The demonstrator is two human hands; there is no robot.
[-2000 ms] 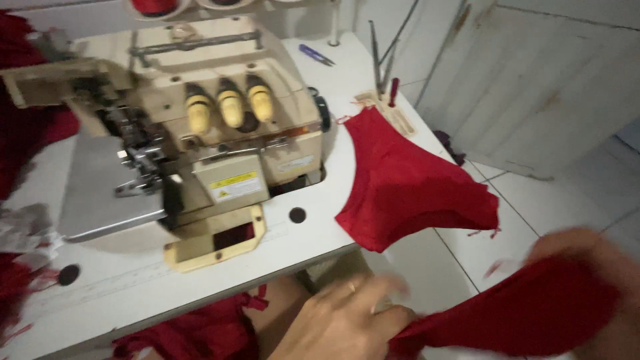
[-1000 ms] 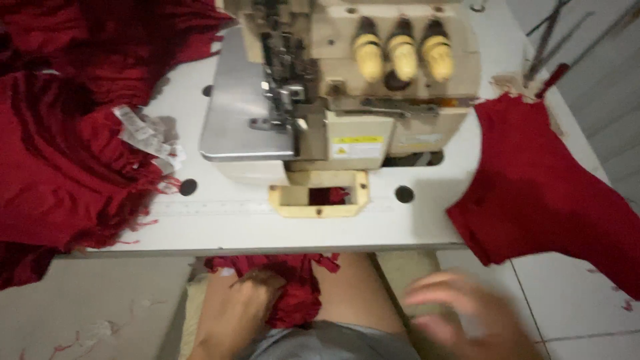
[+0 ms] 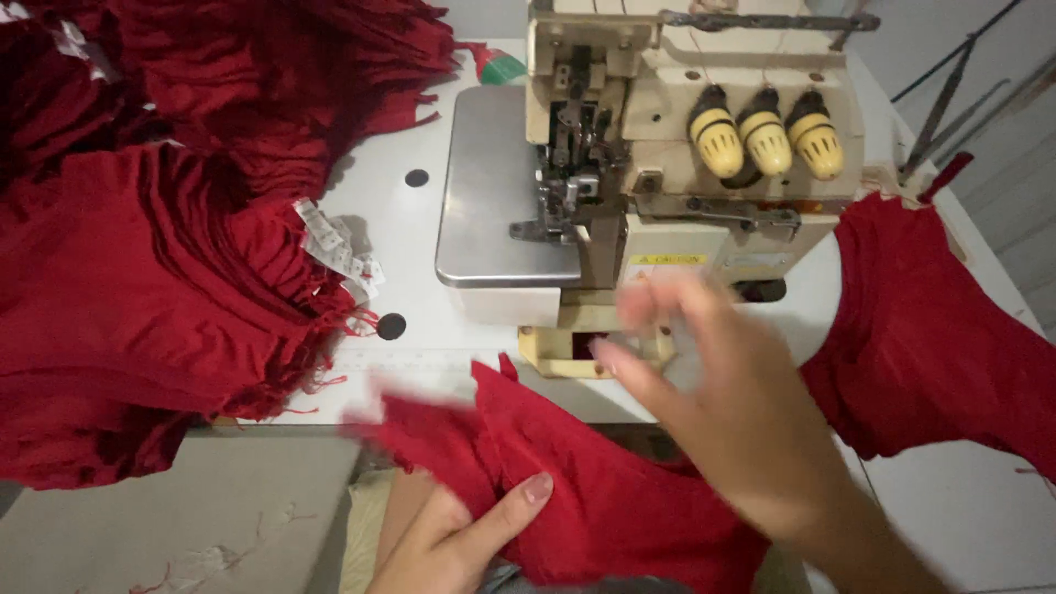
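Note:
My left hand (image 3: 474,532) grips a red fabric garment piece (image 3: 602,503) above my lap, the thumb lying on top of the cloth. Over the piece's right part, my right hand (image 3: 709,388) is raised, blurred, with thumb and fingers apart and nothing between them. Just beyond it stands an overlock sewing machine (image 3: 660,181) with a flat metal plate (image 3: 495,190) on its left and three yellow tension knobs. Another red garment piece (image 3: 916,330) hangs over the table's right edge.
Stacked red garment pieces (image 3: 148,289) with white labels (image 3: 330,243) cover the table's left side. More red fabric (image 3: 272,74) lies behind them. Metal rods (image 3: 940,107) stand at the back right. Thread scraps (image 3: 214,561) lie at lower left.
My left hand was low on red cloth in my lap; now it holds a red piece up near the table edge. My right hand has moved up in front of the machine. The view has shifted.

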